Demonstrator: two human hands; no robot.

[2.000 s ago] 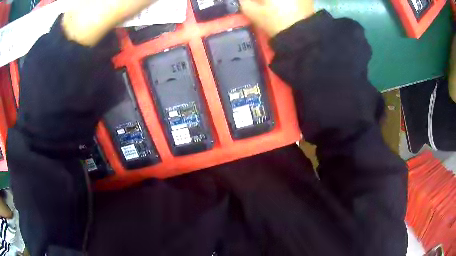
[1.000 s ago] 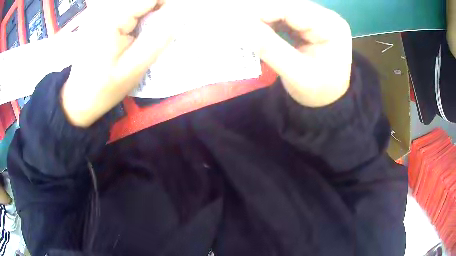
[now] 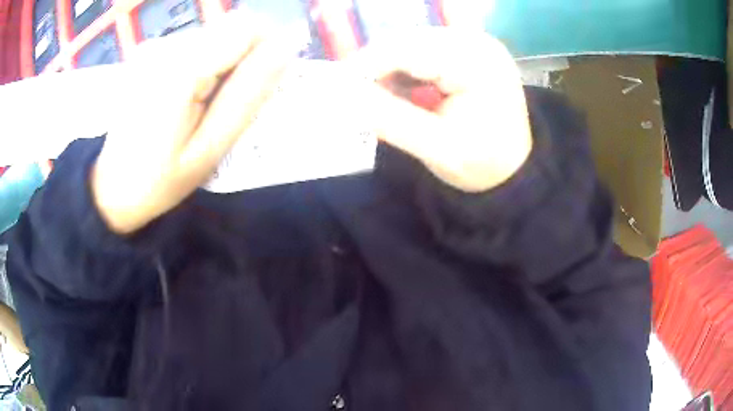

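Note:
A white label sheet [image 3: 301, 136] with faint print along its lower left is held up close in front of my chest. It glares strongly and its upper part is washed out. My left hand [image 3: 189, 124] grips the sheet on its left side. My right hand [image 3: 458, 112] is at the sheet's right edge with thumb and fingertips together. The fingertips of both hands are overexposed. A long white strip of the sheet [image 3: 56, 108] stretches out to the left behind my left wrist.
Red foam trays [image 3: 124, 32] with dark phones [image 3: 169, 18] lie at the upper left. The green tabletop [image 3: 611, 28] is at the upper right. A cardboard box [image 3: 599, 136], stacked red trays [image 3: 699, 297] and another person's arm [image 3: 11, 325] are lower down.
The tray of phones before me has gone out of clear view behind the sheet and hands. Both hands came down nearer my chest with the sheet. The view tilted, showing more trays at upper left.

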